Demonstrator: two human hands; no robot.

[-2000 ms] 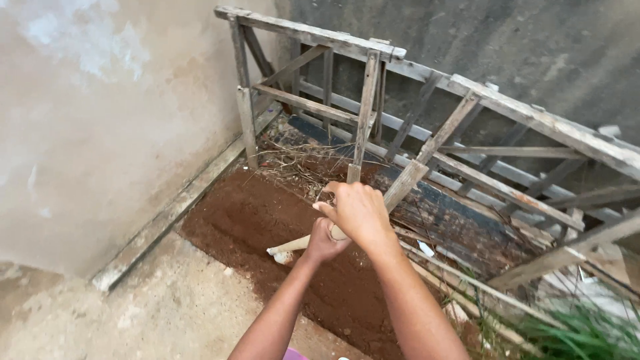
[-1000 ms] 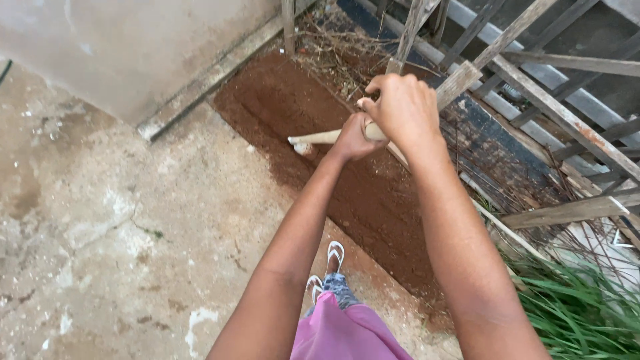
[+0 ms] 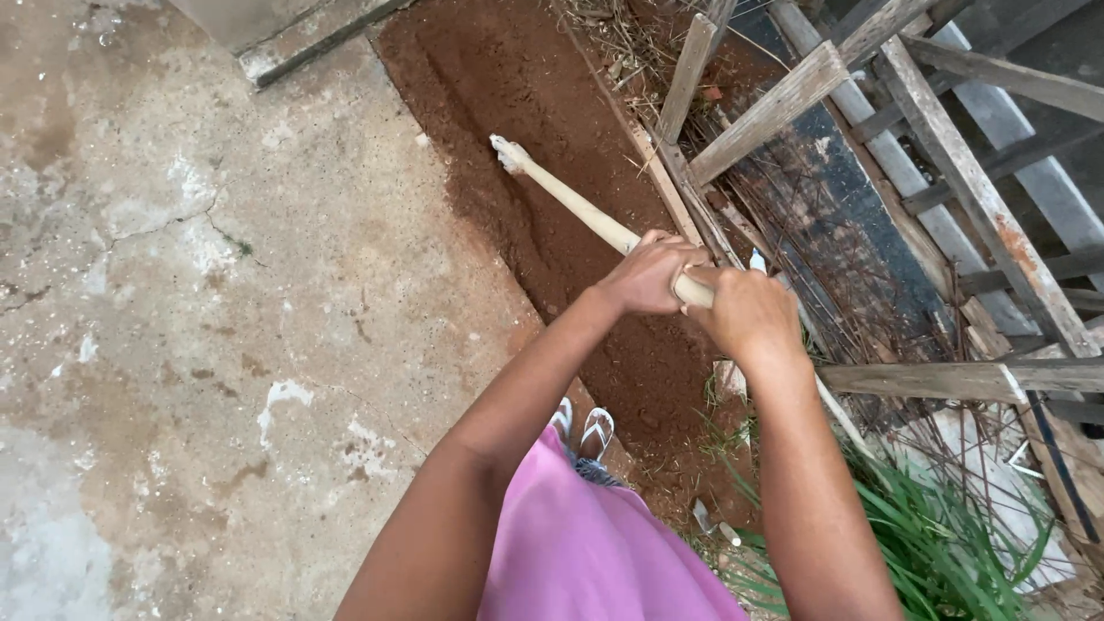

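Note:
Both hands are wrapped around a long-handled tool with a pale wooden handle (image 3: 580, 207). My left hand (image 3: 657, 272) grips the shaft just below my right hand (image 3: 746, 315), which is closed near the handle's upper end. The handle slants up and left to a whitish tool head (image 3: 509, 153), which rests in a strip of reddish-brown soil (image 3: 569, 103); the blade itself is hidden or too small to name. A shallow groove runs along the soil beside the head.
Cracked concrete paving (image 3: 285, 310) borders the soil on the left, with a wall's low ledge (image 3: 302, 39) above it. A weathered wooden frame (image 3: 975, 190) leans at the right, over dry twigs. Green long-leaved grass (image 3: 931, 526) grows at lower right. Feet in white flip-flops (image 3: 597, 431) stand at the soil's edge.
The view has tilted down and shifted, bringing the feet and more paving into sight. Both hands stay on the handle throughout.

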